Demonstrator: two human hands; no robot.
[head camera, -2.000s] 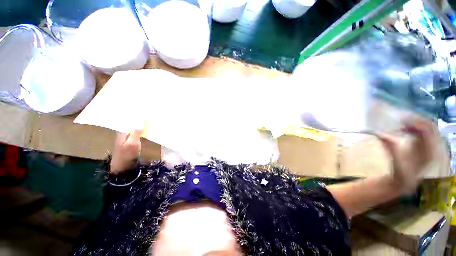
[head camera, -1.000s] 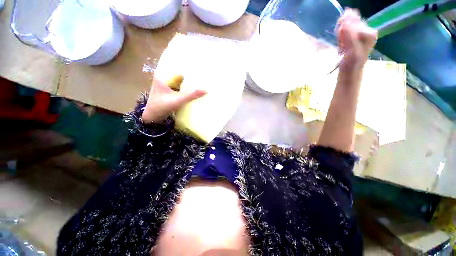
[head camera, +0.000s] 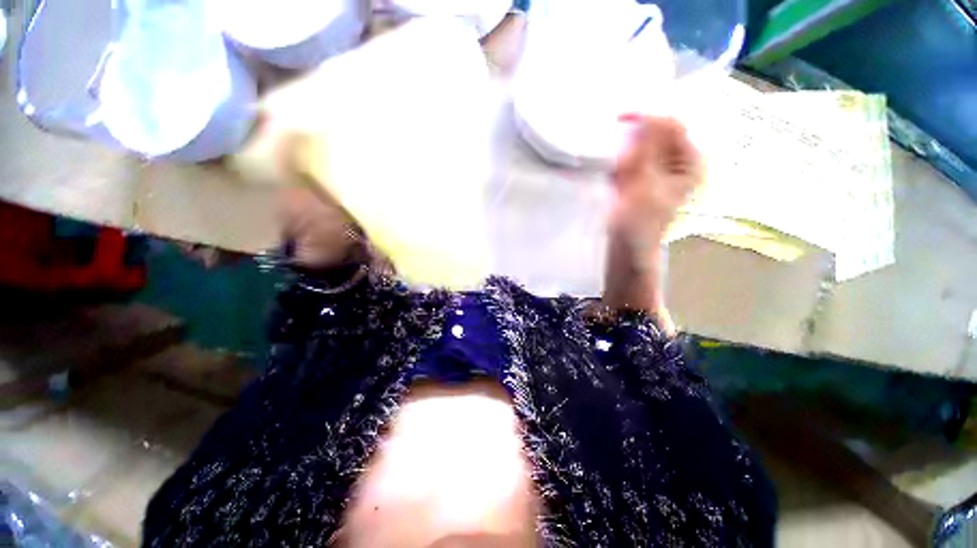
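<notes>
A pale yellow-white label sheet (head camera: 412, 139) is held by my left hand (head camera: 295, 177), which is blurred at the sheet's left edge. The sheet is overexposed and no print can be read. A glossy white container (head camera: 573, 80) stands at top centre, right of the sheet. My right hand (head camera: 656, 166) is blurred, at the container's lower right side, with the fingers bent. I cannot tell whether a small sticker is between its fingertips. A clear hoop handle (head camera: 737, 48) shows right of the container.
Several white containers stand at the upper left, one (head camera: 171, 91) with a clear hoop. A label sheet stack (head camera: 803, 161) lies at the right on the cardboard covering (head camera: 750, 289). A pale work pad (head camera: 546, 230) lies in front of me. A green bar (head camera: 809, 27) crosses the top right.
My right hand has come down and left from the hoop handle to the container's lower side. My left hand has shifted left and tilted the sheet. The containers sit higher in view.
</notes>
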